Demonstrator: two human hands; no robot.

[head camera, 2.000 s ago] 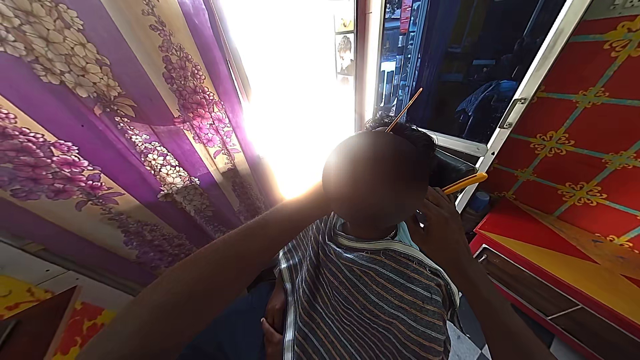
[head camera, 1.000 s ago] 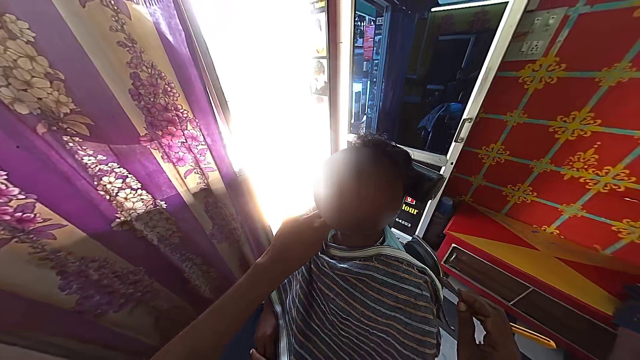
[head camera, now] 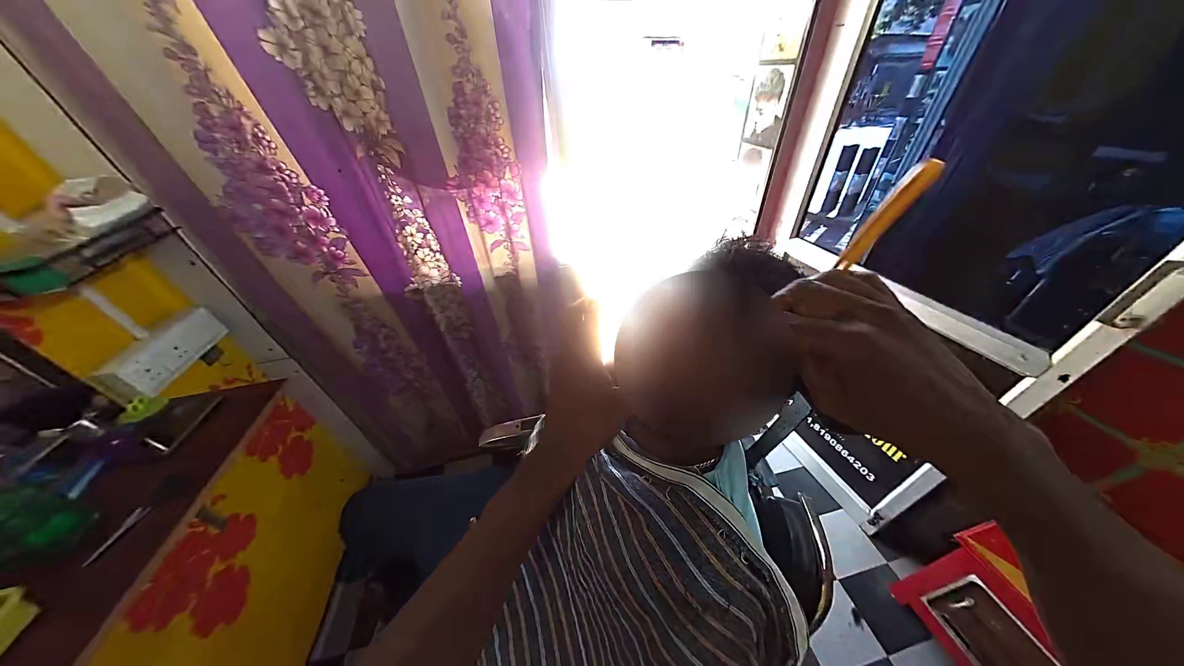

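A person sits facing me, wearing a striped barber's cape (head camera: 647,564); the face is blurred. My right hand (head camera: 846,342) is at the side of the person's head, by the dark hair (head camera: 749,259). An orange-yellow handle (head camera: 890,215), perhaps of a razor or comb, sticks up from its closed fingers; the working end is hidden. My left hand (head camera: 585,370) rests at the other side of the head, against bright light. Its fingers are dim, and whether they hold anything cannot be told.
A floral curtain (head camera: 370,185) hangs at the left, above a yellow and red counter (head camera: 199,546) with small tools on top. A glass door (head camera: 1045,185) stands behind at the right. A red drawer unit (head camera: 990,592) is low at the right.
My right hand, with the orange-yellow handled tool, has risen from low beside the cape to the side of the head. The view has swung, showing the left counter.
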